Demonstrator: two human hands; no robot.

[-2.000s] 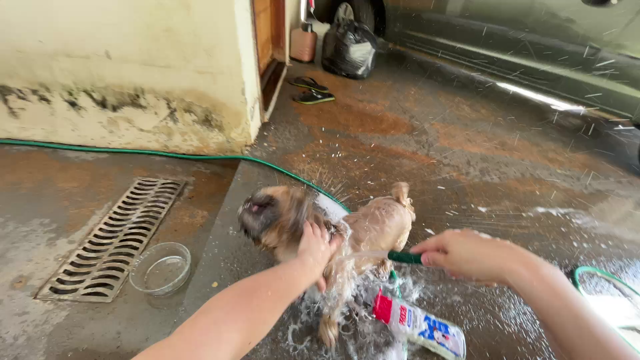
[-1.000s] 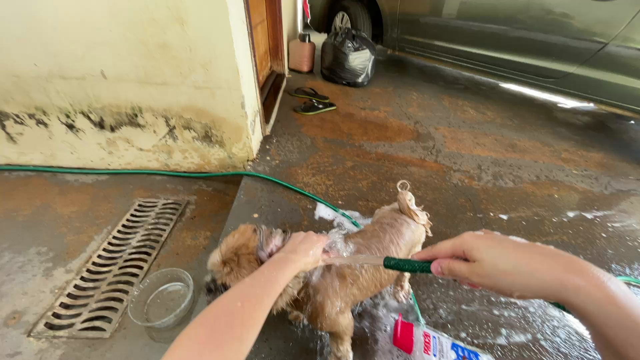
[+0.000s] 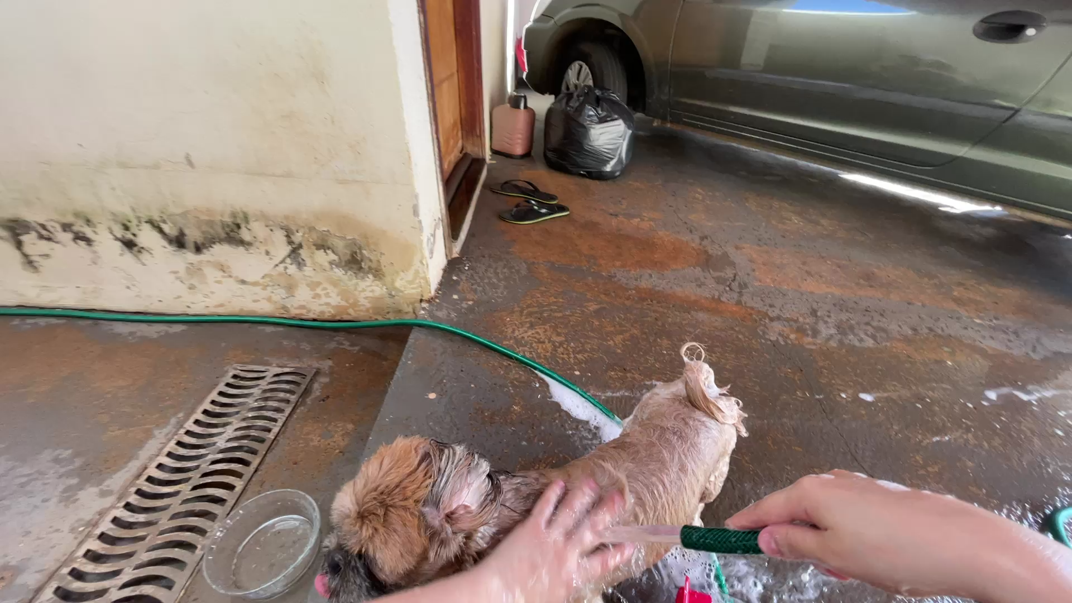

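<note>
A wet, light-brown dog (image 3: 620, 469) stands on the floor, its head at the lower left, its tongue showing and its tail raised. My left hand (image 3: 557, 536) lies with spread fingers on the dog's side, just behind the neck. My right hand (image 3: 846, 523) grips the end of a green garden hose (image 3: 720, 539), which points left. Water runs from it onto my left fingers and the coat. The red cap of a bottle (image 3: 693, 593) shows at the bottom edge; the rest is out of view. White foam (image 3: 578, 404) lies behind the dog.
A glass bowl (image 3: 261, 544) stands beside a metal floor drain grate (image 3: 180, 486). The hose runs along the stained wall (image 3: 209, 184). Flip-flops (image 3: 533, 210), a black garbage bag (image 3: 590, 134) and a pinkish jug (image 3: 512, 127) are by the door, near a parked car (image 3: 804, 84).
The dog shook amid flying spray two seconds ago and now stands still. Its head has turned downward. The labelled bottle has mostly left the view at the bottom.
</note>
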